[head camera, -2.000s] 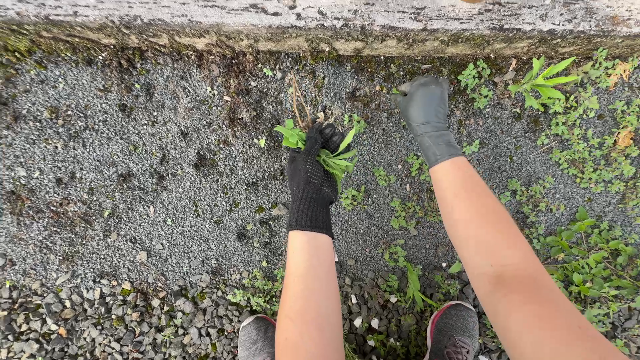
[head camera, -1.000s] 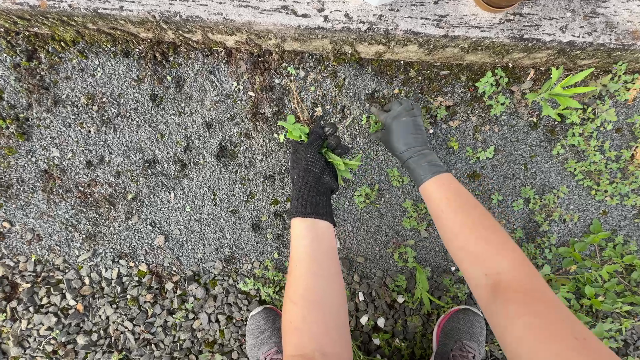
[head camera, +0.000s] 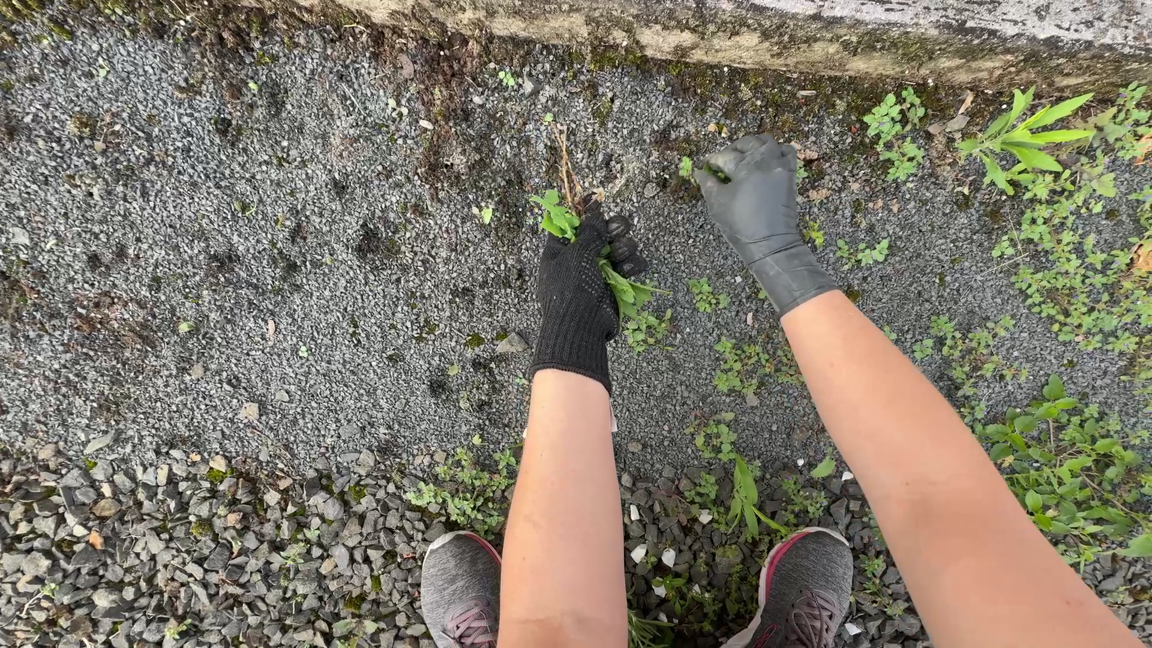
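Observation:
My left hand (head camera: 585, 279), in a black knitted glove with a dotted grip, is closed around a bunch of pulled weeds (head camera: 558, 216); leaves stick out on both sides and thin brown roots point away from me. To its right my right hand (head camera: 754, 193), in a smooth grey glove, is low over the gravel with its fingers curled. A bit of green shows at its fingertips, by a small weed (head camera: 687, 168); whether the fingers grip it I cannot tell. Small low weeds (head camera: 706, 295) grow between and below the hands.
A mossy concrete curb (head camera: 810, 45) runs along the far side. A taller leafy weed (head camera: 1026, 139) and clover-like plants (head camera: 1071, 279) grow at the right, with a bushier weed (head camera: 1062, 459) below them. Coarse stones (head camera: 225, 540) lie nearest, around my two grey shoes (head camera: 461, 589).
My right hand has shifted a little over the ground beside the curb, its fingers now more curled. My left hand keeps hold of the same bunch of weeds. The view has shifted slightly.

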